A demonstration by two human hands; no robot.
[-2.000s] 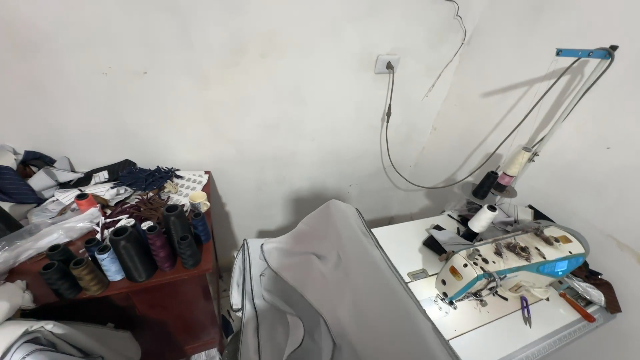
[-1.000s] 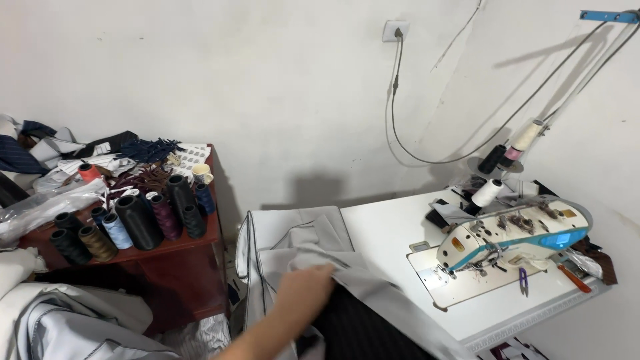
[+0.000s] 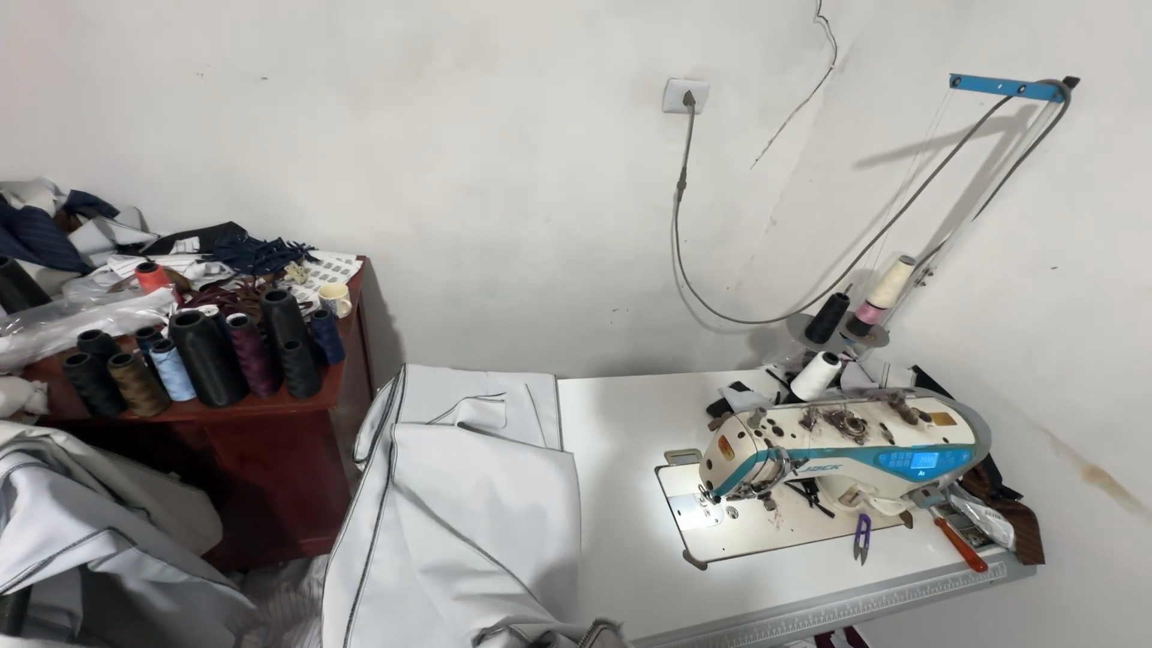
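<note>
Neither my left hand nor my right hand shows in the head view. Light grey fabric with dark overlocked edges lies folded over the left part of the white sewing table and hangs past its near edge. On the table's right stands a Jack industrial sewing machine, its small screen lit. Purple thread snips lie by the machine bed, and a tool with an orange handle rests at its right. Behind the machine are a white thread cone and a black thread cone.
A red-brown wooden cabinet at left holds several thread cones, fabric scraps and a cup. More grey fabric is heaped at the lower left. A power cable hangs from the wall socket.
A hand seen on the fabric one second ago is out of view. The raised grey fabric has come down flatter on the table, and the black cloth beside that hand no longer shows.
</note>
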